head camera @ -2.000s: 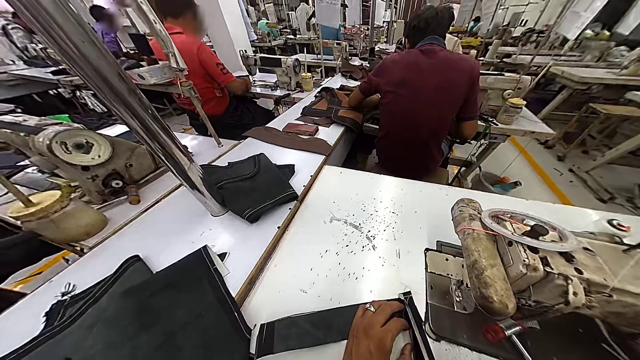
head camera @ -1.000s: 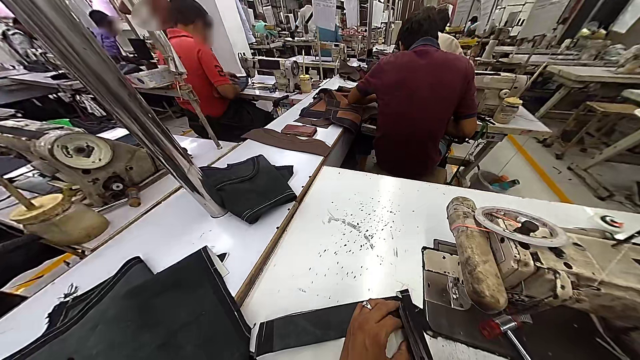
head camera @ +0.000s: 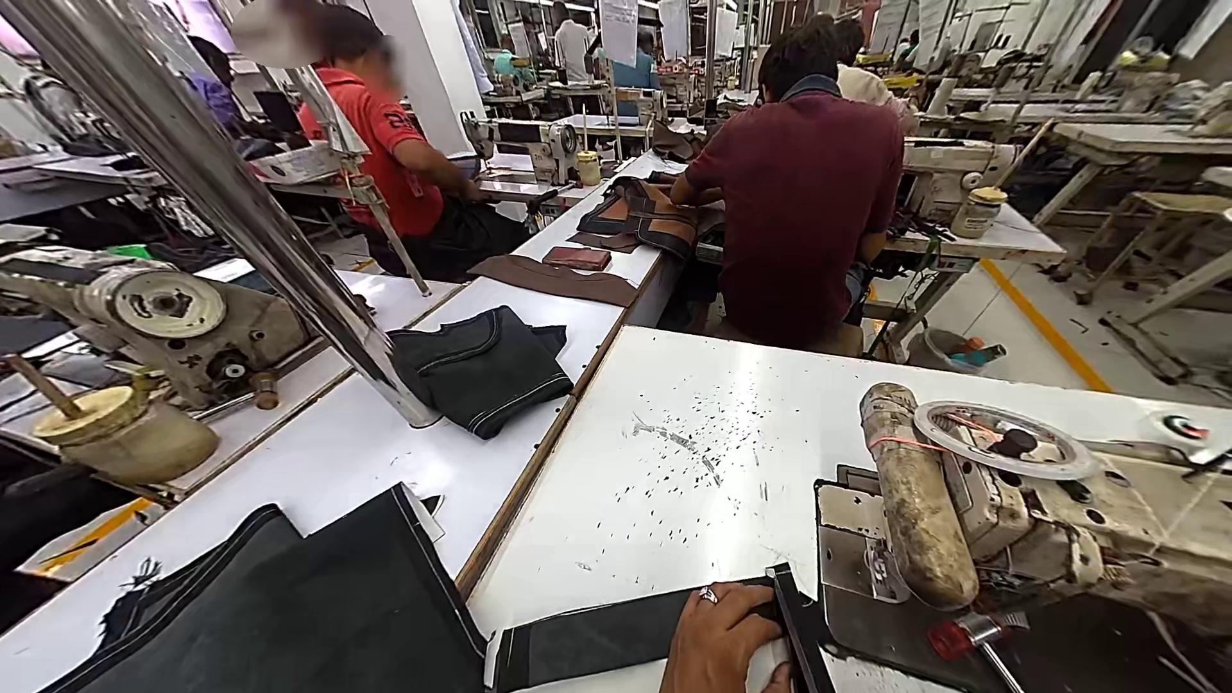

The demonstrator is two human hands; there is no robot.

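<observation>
One hand, apparently my left hand (head camera: 720,640), wears a ring and rests at the bottom of the white table (head camera: 664,462). Its fingers press on the right end of a dark strip of material (head camera: 587,640). A narrow black folded edge (head camera: 801,626) runs upright just right of the fingertips, near the sewing machine's bed. Whether the fingers pinch the piece cannot be told. My right hand is out of view. A large dark stitched panel (head camera: 318,597) lies at the lower left, and a folded dark stitched piece (head camera: 486,371) lies farther up the side table.
A sewing machine (head camera: 1020,520) stands at the right, with a red-and-metal tool (head camera: 972,637) by it. A metal pole (head camera: 241,202) slants across the left, near another machine (head camera: 173,308) and a pot (head camera: 130,433). Two people (head camera: 794,202) (head camera: 385,144) sit ahead. Dark specks lie on the table.
</observation>
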